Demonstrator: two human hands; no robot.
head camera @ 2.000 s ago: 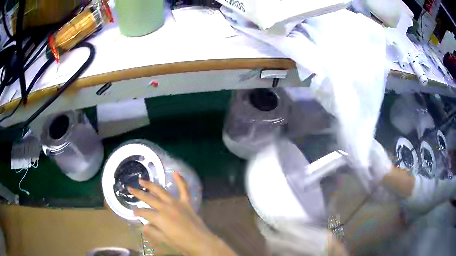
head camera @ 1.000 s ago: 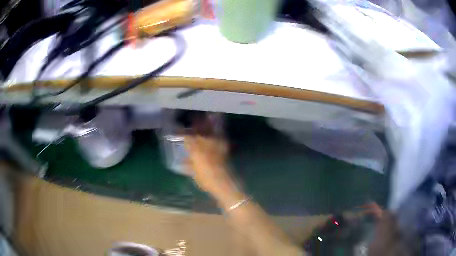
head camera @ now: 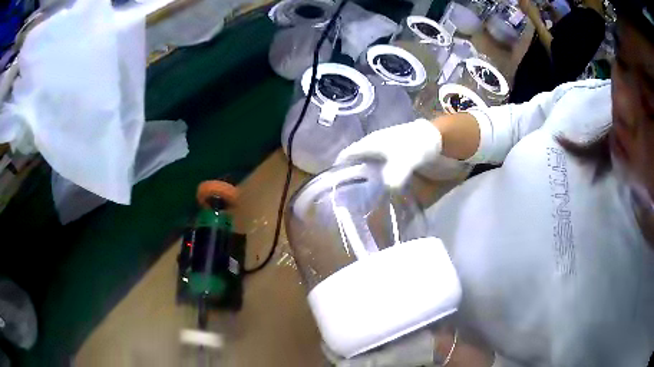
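Note:
No hand of the wearer can be made out. Nearest in front, a humidifier unit [head camera: 384,297] is tilted, its clear body up and its white base down, with a white column inside. Another person's white-gloved hand [head camera: 394,152] rests on its clear top. Something like a second gloved hand shows under the base, partly hidden. An electric screwdriver [head camera: 208,251], black and green with an orange disc, lies left of the unit over a dark box with a small red light. A blurred white disc [head camera: 201,338] is at its lower end.
The person in a light top fills the right side. Several clear units [head camera: 326,132] with white rings stand behind the held unit. A black cord [head camera: 290,154] runs to the screwdriver. White sheets [head camera: 89,93] hang over the green belt [head camera: 237,107] at left. Small shiny bits lie by the cord.
The view has swung right to the neighbouring person and the screwdriver. The bare hand, earlier on a ringed unit and then reaching over the belt, is out of view.

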